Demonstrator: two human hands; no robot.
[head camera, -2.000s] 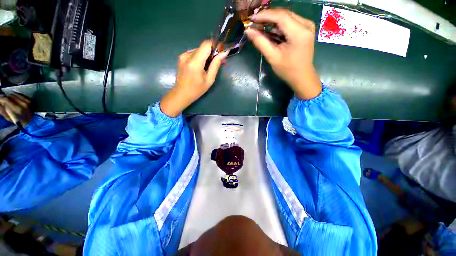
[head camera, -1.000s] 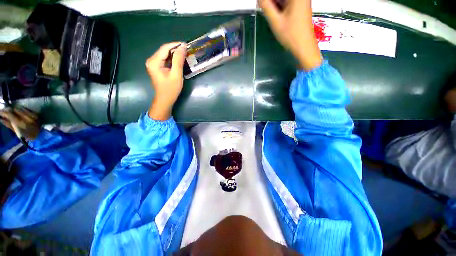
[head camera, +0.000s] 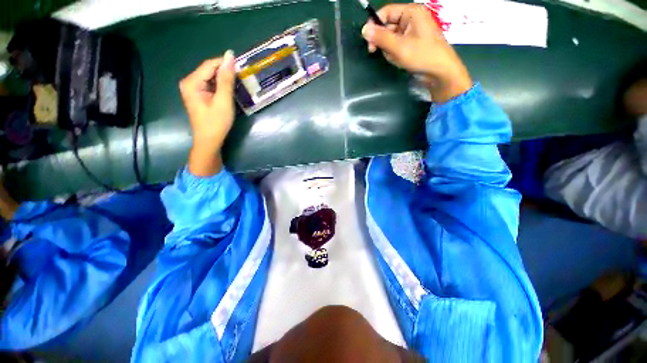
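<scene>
The open phone unit (head camera: 280, 67) lies tilted over the green mat, internal parts facing up, with an orange flex strip (head camera: 268, 62) across it. My left hand (head camera: 211, 96) pinches its left end between thumb and fingers. My right hand (head camera: 415, 42) is up and to the right of the phone, apart from it, and holds a thin dark pen-like tool (head camera: 370, 11), whose far end is cut off by the top edge. The white sheet (head camera: 496, 23) with red specks (head camera: 438, 14) lies behind my right hand, partly hidden by it.
A black ribbed power unit (head camera: 79, 71) with a cable stands at the left on the green mat (head camera: 298, 131). A white rail (head camera: 152, 15) runs along the far edge. People in blue and grey sleeves (head camera: 603, 188) sit at both sides.
My left hand and the phone have moved left and turned the phone more flat than two seconds ago. My right hand left the phone, went up and right, and now shows the dark tool.
</scene>
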